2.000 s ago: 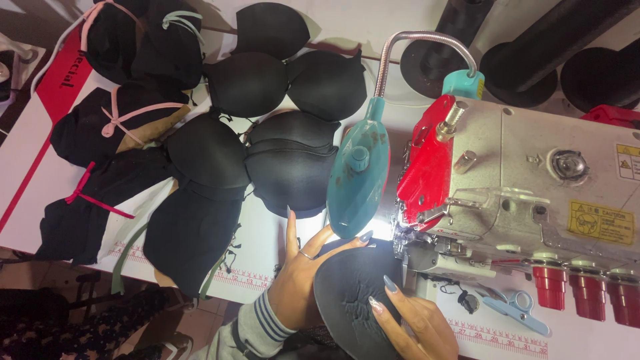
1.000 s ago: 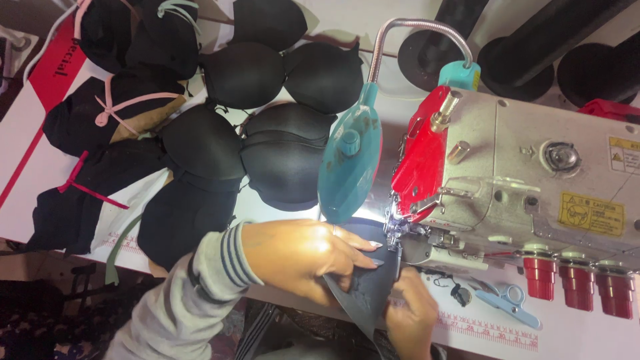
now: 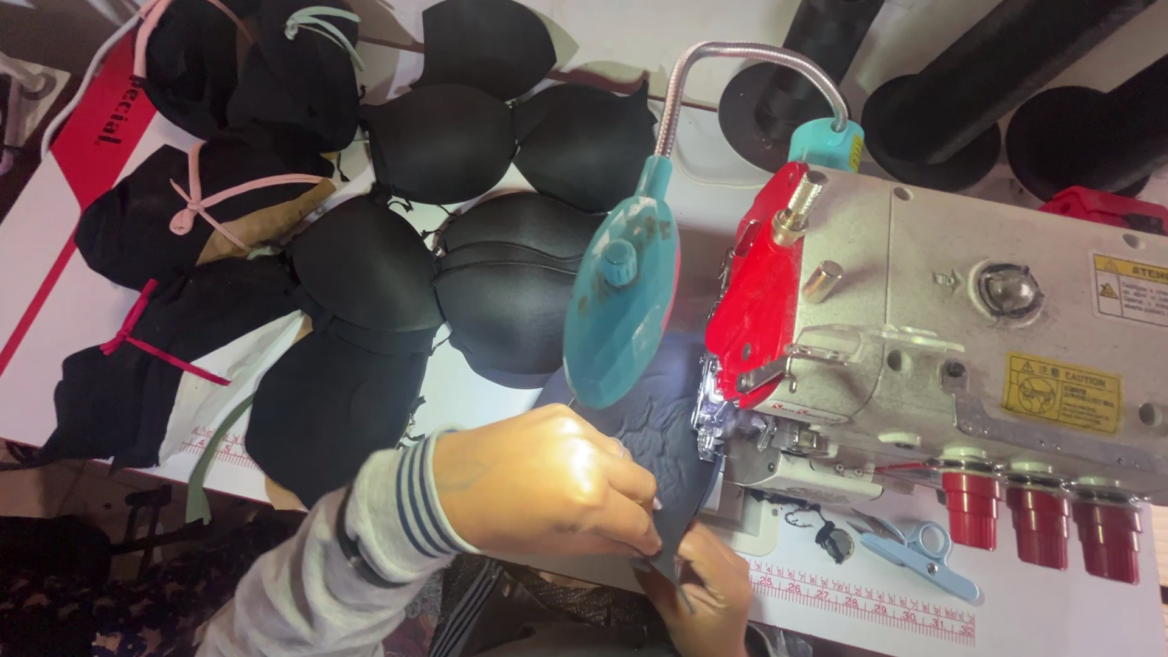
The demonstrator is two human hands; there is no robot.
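A dark moulded fabric cup (image 3: 650, 411) lies against the presser foot (image 3: 708, 415) of an overlock sewing machine (image 3: 922, 301). My left hand (image 3: 547, 484), in a grey cuff with dark stripes, grips the cup's near part with curled fingers. Below and right of it, my right hand (image 3: 707, 584) pinches the cup's near tip. A teal lamp (image 3: 616, 301) on a bent metal neck hangs over the far part of the cup and hides some of it. The machine has a red front cover (image 3: 757, 292).
Several joined black bra cups (image 3: 443, 141) cover the table to the left, beside black pieces tied with a pink ribbon (image 3: 210, 196). Light blue thread snips (image 3: 922, 557) and thread scraps (image 3: 832, 538) lie by a printed ruler (image 3: 867, 598) at right. Black thread stands (image 3: 931, 123) are behind.
Two seconds ago my hands were spread flat on the cup, left of the machine's foot. Now both grip its near end, and the cup reaches farther back along the machine.
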